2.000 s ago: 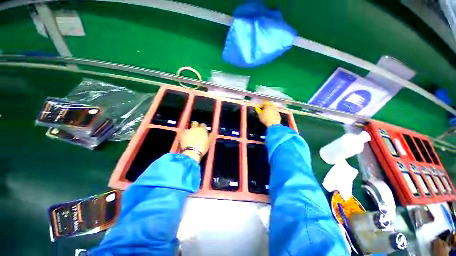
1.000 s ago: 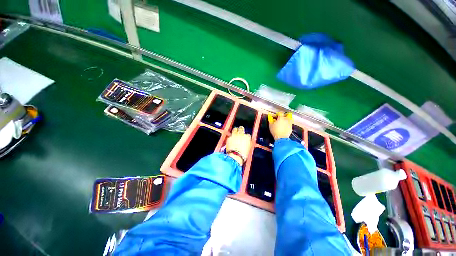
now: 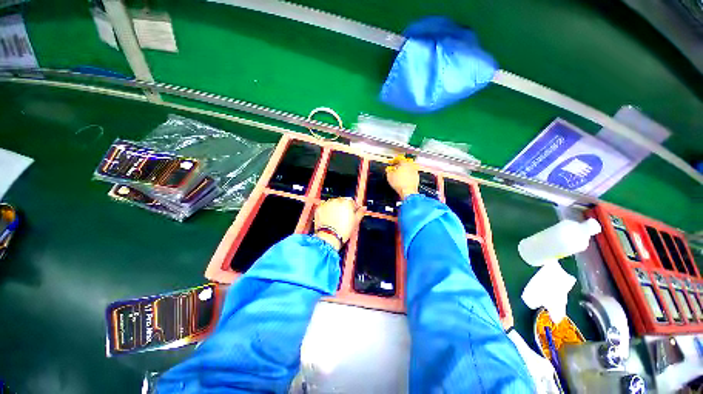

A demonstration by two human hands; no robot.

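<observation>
The orange-pink phone tray (image 3: 223, 250) lies on the green bench, with black glossy smartphones (image 3: 375, 254) in its two rows of slots. My left hand (image 3: 337, 217) is over the middle of the tray, fingers curled, at the inner ends of two lower slots. My right hand (image 3: 403, 177) is at the upper row, with yellow finger cots on its fingertips, touching near the top of a phone slot. Whether either hand grips a phone is hidden by the fingers. My right forearm covers part of the tray.
Printed cards (image 3: 158, 165) and a clear plastic bag (image 3: 223, 158) lie left; another card (image 3: 162, 317) lies nearer. A white bottle (image 3: 556, 242), white cloth (image 3: 549, 286), dispensers (image 3: 597, 363) and redder tray (image 3: 628, 269) are right. A metal rail runs behind.
My right hand has moved left along the upper row since two seconds ago. My left hand has shifted from the upper row down toward the lower row, its fingers now curled. The camera view has shifted.
</observation>
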